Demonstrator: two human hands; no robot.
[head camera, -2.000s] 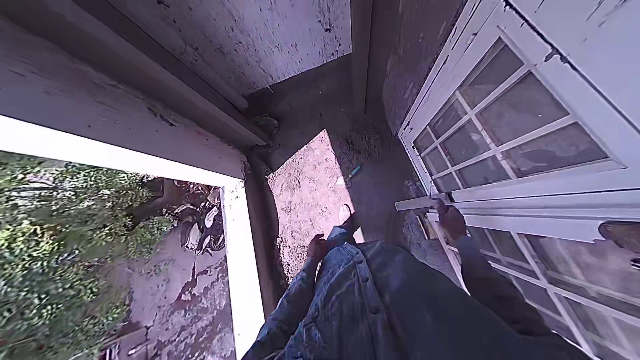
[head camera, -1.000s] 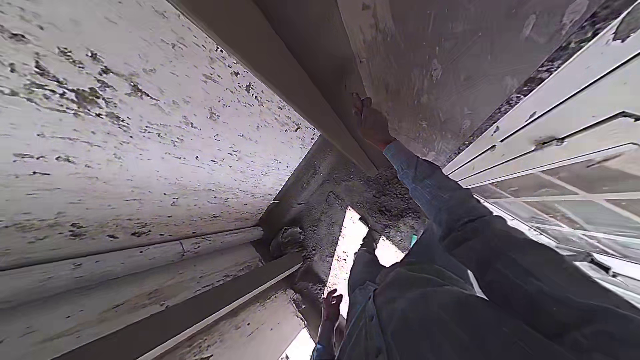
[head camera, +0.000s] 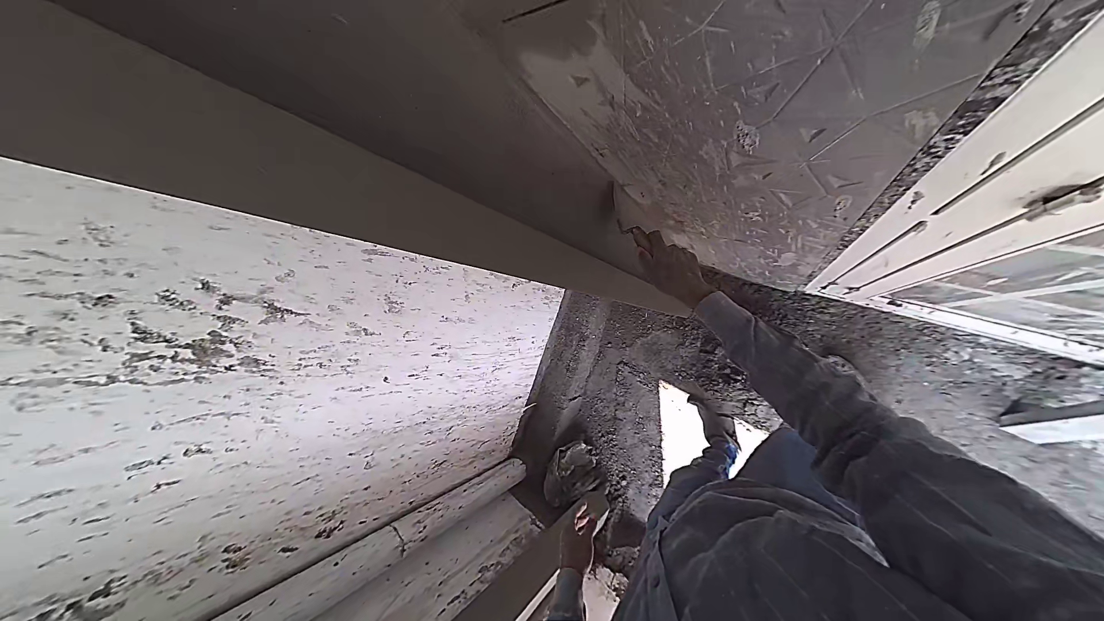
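Note:
My right hand (head camera: 673, 267) is raised against the smooth grey plaster (head camera: 552, 164) beside a long corner edge. Its fingers are curled around a thin, dark-edged tool (head camera: 616, 207), which looks like a trowel seen nearly edge-on; most of it is hidden by the hand and the angle. Lower down, my left hand (head camera: 580, 530) hangs near a grey ledge, its fingers loosely bent and nothing visible in them. The rougher wall face (head camera: 759, 129) to the right of the smooth plaster carries scratches and crossing lines.
A white, pitted wall (head camera: 259, 371) stands at left, with a rounded moulding (head camera: 457, 509) along its base. A crumpled bundle (head camera: 573, 473) lies in the corner on the rough floor (head camera: 621, 388). At right is a white framed glazed door (head camera: 975, 198); a sunlit patch (head camera: 681, 431) lies by my foot.
My right hand has left the white door frame, where it was two seconds ago, and is up at the plastered wall. The view has swung toward the corner.

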